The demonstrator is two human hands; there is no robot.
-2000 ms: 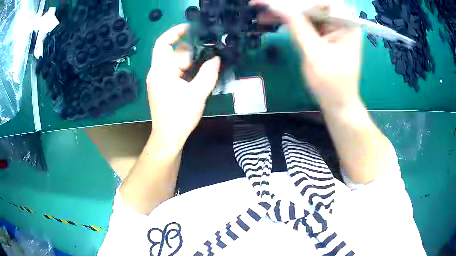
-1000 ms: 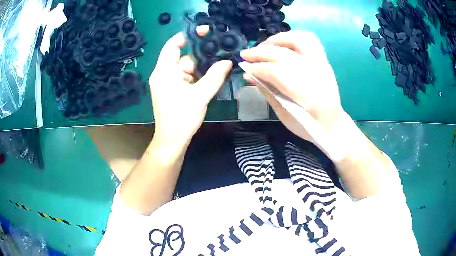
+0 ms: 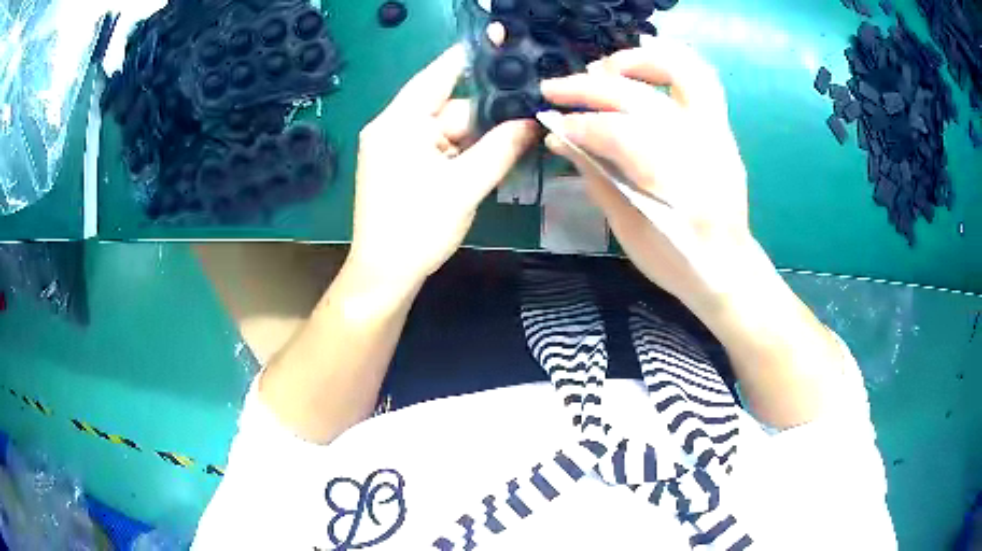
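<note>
My left hand [image 3: 425,172] holds a black moulded rubber sheet [image 3: 508,73] with round cups, thumb on its lower edge and a fingertip showing at its upper left. My right hand [image 3: 662,161] holds a slim white-silver trimming tool [image 3: 619,178]; its tip meets the sheet's lower right edge. The tool's exact shape is blurred. Behind the hands lies a heap of black rubber caps [image 3: 619,24], partly hidden by the sheet and my right hand. A single cap [image 3: 392,13] lies left of the sheet.
Stacked rubber sheets [image 3: 242,172] lie at left, beside a pale strip [image 3: 90,172] and a clear plastic bag [image 3: 38,108]. Small flat black pieces [image 3: 899,118] are heaped at right. A white label [image 3: 574,215] lies at the table edge below my hands.
My right hand has come back from the upper right to the sheet, with the tool now pointing at its lower edge. The whole view has shifted, so the bench items appear further right.
</note>
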